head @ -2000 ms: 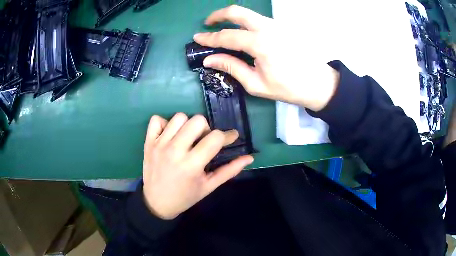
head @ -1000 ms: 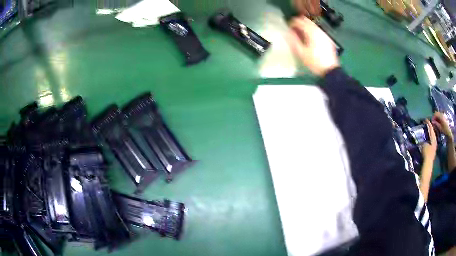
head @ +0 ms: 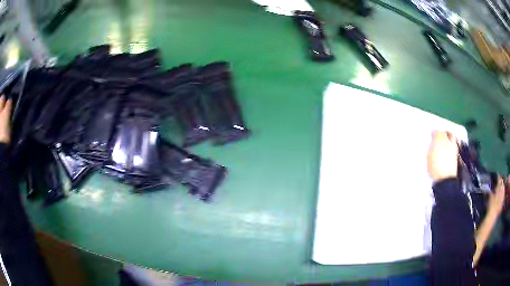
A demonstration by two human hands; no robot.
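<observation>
My left hand [head: 4, 120] is at the far left edge, mostly cut off, beside the pile of black plastic housings [head: 103, 120]. What it touches is not visible. My right hand [head: 443, 156] is blurred over the right edge of the white foam board [head: 374, 184], next to small dark parts [head: 470, 159] along that edge. Its fingertips are unclear, so I cannot tell if it holds anything. The housings lie overlapped, with glossy middles. One housing [head: 193, 170] points out from the pile's lower right.
More part-filled black housings [head: 314, 36] lie singly at the back of the green bench [head: 268, 223]. A white sheet [head: 285, 5] is at the top edge. Another person's hand [head: 495, 198] is at the right, near the dark parts. A brown box [head: 58, 260] is below the bench.
The view has swung away from the housing worked on earlier. My right hand has moved from the back of the bench to the board's right edge. My left hand has appeared at far left.
</observation>
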